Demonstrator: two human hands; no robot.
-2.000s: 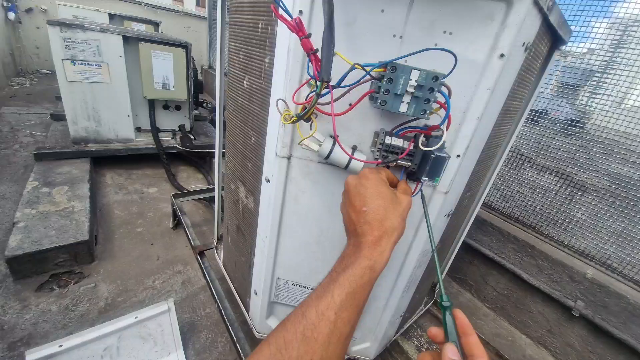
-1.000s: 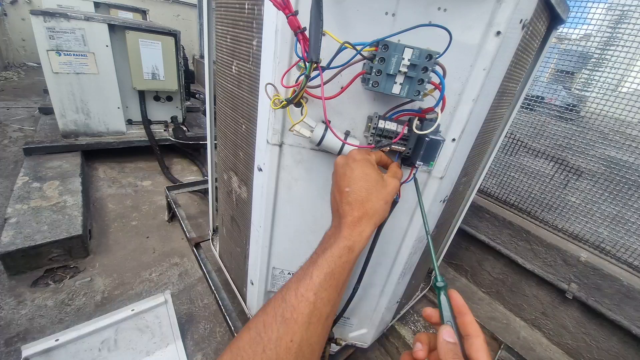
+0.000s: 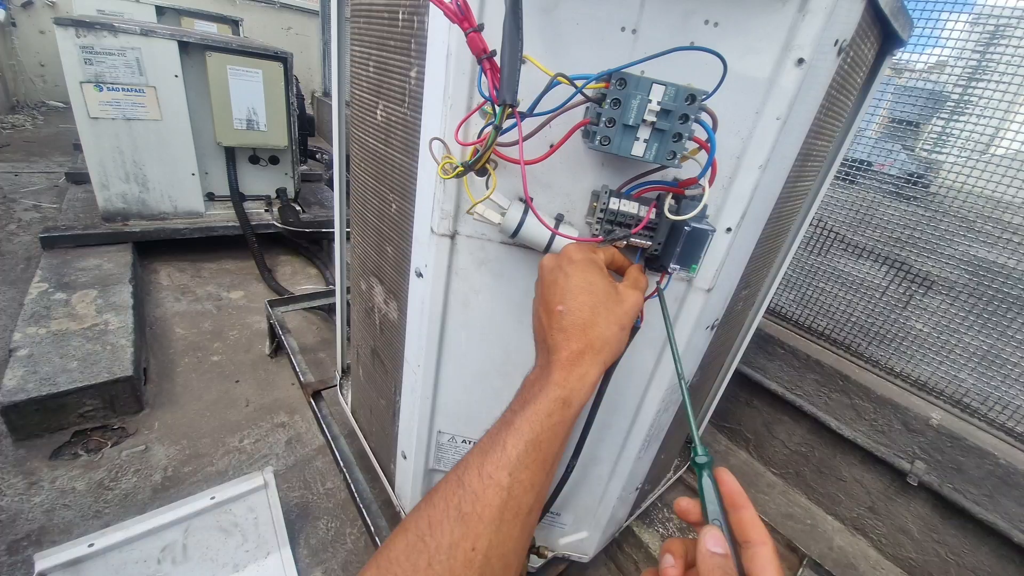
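Observation:
My left hand (image 3: 588, 300) pinches a blue wire (image 3: 638, 258) at the lower edge of the terminal block (image 3: 628, 212), on the white air-conditioning condenser unit (image 3: 488, 344). In my right hand (image 3: 720, 528) is a screwdriver with a green handle (image 3: 704, 472); its long shaft points up, with the tip by the wires below the small clear-covered module (image 3: 690, 246). Above sits a grey contactor (image 3: 644, 120) with blue, red, brown and yellow wires. A white cylindrical capacitor (image 3: 532, 226) with black ties lies left of the block. A black cable (image 3: 588, 432) hangs below my left hand, which hides the wire's end.
A bundle of red wires (image 3: 468, 32) and a black sleeve (image 3: 510, 60) hang from above. A metal frame (image 3: 320, 400) runs along the unit's left foot. A white metal panel (image 3: 184, 536) lies at lower left. Another outdoor unit (image 3: 144, 160) stands behind; wire mesh (image 3: 904, 264) is at right.
The black cable below my left hand shows now and one second ago, but not two seconds ago. Both hands stay near the terminal block and module, with the screwdriver still in my right hand.

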